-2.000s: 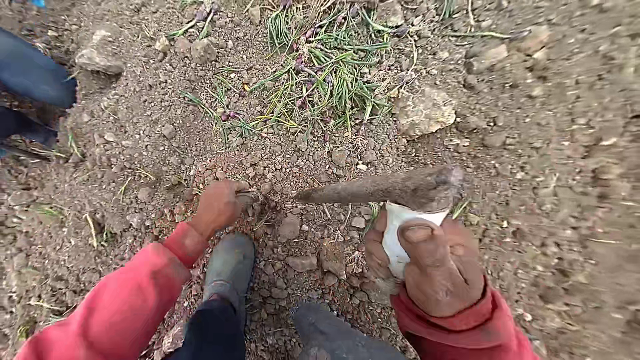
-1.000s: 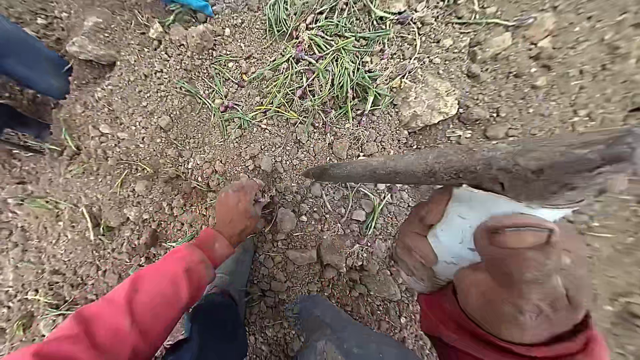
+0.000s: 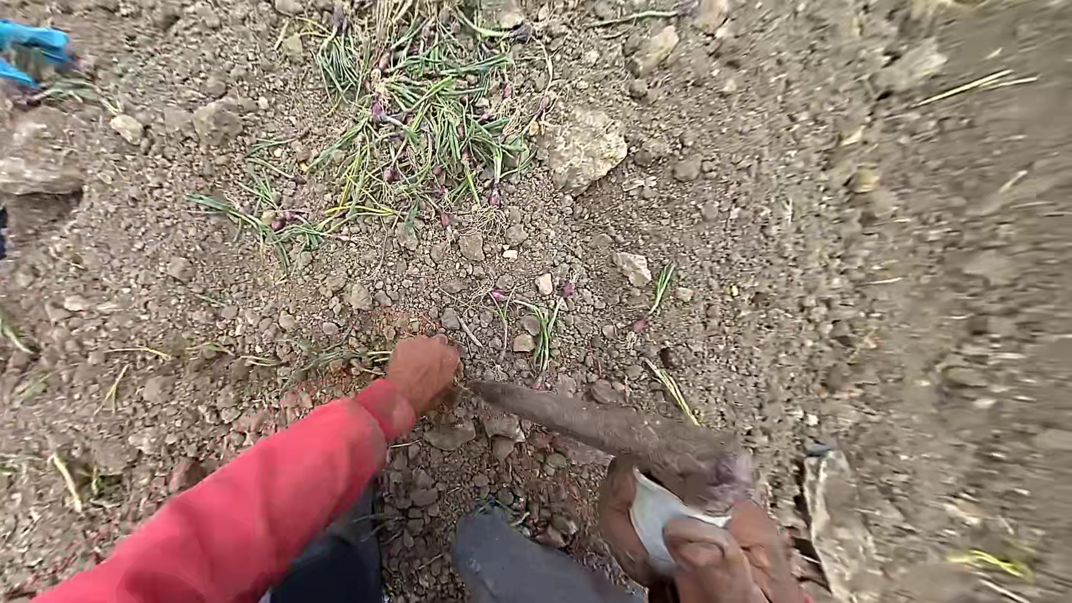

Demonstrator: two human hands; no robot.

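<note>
My left hand (image 3: 425,373), in a red sleeve, is down at the stony soil with its fingers curled; its fingertips are hidden, so what it holds cannot be told. My right hand (image 3: 695,536) grips a soil-coated tool with a long tapered point (image 3: 603,427) and something white (image 3: 662,511) at the grip. The tool's tip lies just right of my left hand. A few small onion seedlings (image 3: 544,331) lie loose beyond the tip. Farther up is a heap of onion seedlings (image 3: 419,126) with green leaves and purple bulbs.
A large pale stone (image 3: 586,149) sits right of the heap, and another rock (image 3: 38,155) lies at the left. Something blue (image 3: 33,50) is at the upper left corner. My dark boot (image 3: 519,557) stands at the bottom, near a flat grey stone (image 3: 837,511) on the right.
The tool in my right hand has swung lower, its tip now beside my left hand. The dark-clothed leg at the left has mostly left the view.
</note>
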